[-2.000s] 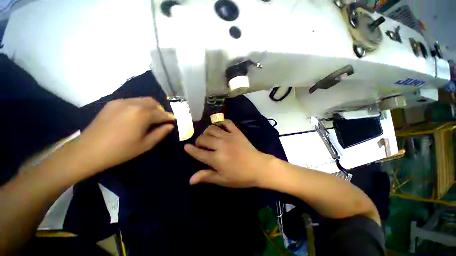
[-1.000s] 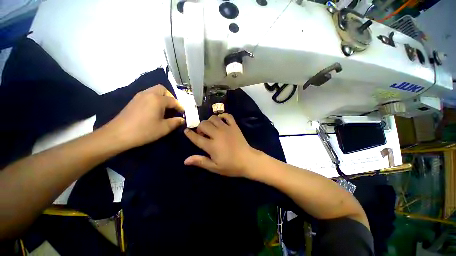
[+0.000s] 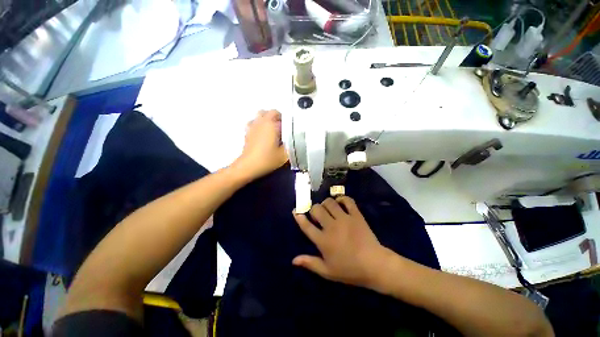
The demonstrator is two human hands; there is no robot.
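Note:
A large dark navy fabric panel [image 3: 263,257] lies on the white table and hangs over its front edge. A white strip [image 3: 302,192] lies on it below the head of the white sewing machine [image 3: 408,131]. My left hand [image 3: 265,141] is behind the strip, left of the machine head; its fingers are partly hidden and I cannot tell if they hold fabric. My right hand [image 3: 342,240] lies on the panel with fingers spread, index fingertip near the strip's front end, other fingertips near a small cream knob [image 3: 337,191]. The needle is not clearly visible.
At right lie a black phone-like rectangle [image 3: 549,224] and a slim silvery tool [image 3: 501,235]. A black loop handle [image 3: 427,169] shows behind the machine arm. White sheets [image 3: 125,39] lie at the back left. A thread spool [image 3: 482,52] stands behind the machine.
The view has shifted left and back. My left hand has moved from the strip's side to farther back beside the machine head. My right hand remains on the panel near the strip's front end.

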